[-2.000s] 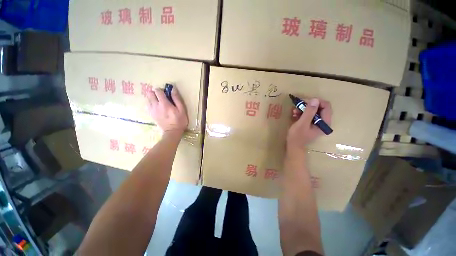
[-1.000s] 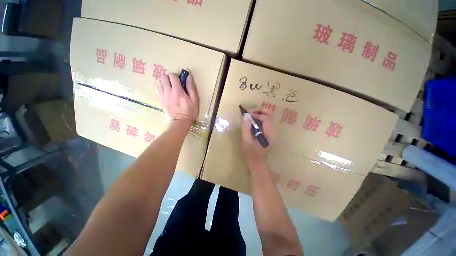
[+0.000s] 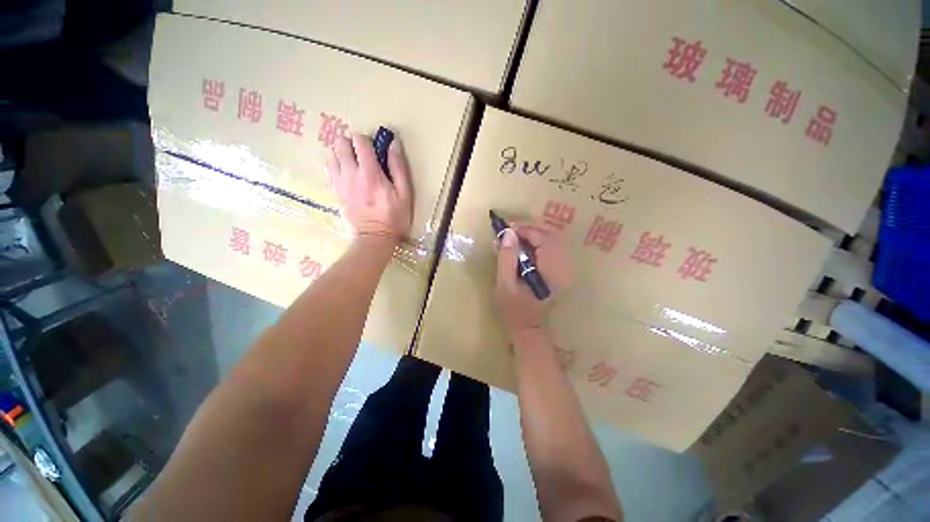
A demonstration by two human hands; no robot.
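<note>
My right hand (image 3: 528, 267) holds a black marker pen (image 3: 527, 267) with its tip at the left part of the right front carton (image 3: 612, 296), below black handwriting (image 3: 561, 175) reading "8W" and two Chinese characters. Whether the tip touches the carton cannot be told. My left hand (image 3: 369, 189) rests on the left front carton (image 3: 275, 71) and holds a black marker cap (image 3: 383, 151) between thumb and fingers. Both cartons have red Chinese print and clear tape along their seams.
More tan cartons (image 3: 714, 112) adjoin behind. Pale pallet slats (image 3: 811, 316), a blue crate (image 3: 906, 240) and a white roll (image 3: 882, 342) are at the right. A brown carton (image 3: 775, 433) is at the lower right. A metal frame (image 3: 46, 408) stands at the left.
My right hand moved from right of the handwriting to below its left end. The last character looks fuller than two seconds ago. The view has shifted and tilted. My left hand still holds the cap.
</note>
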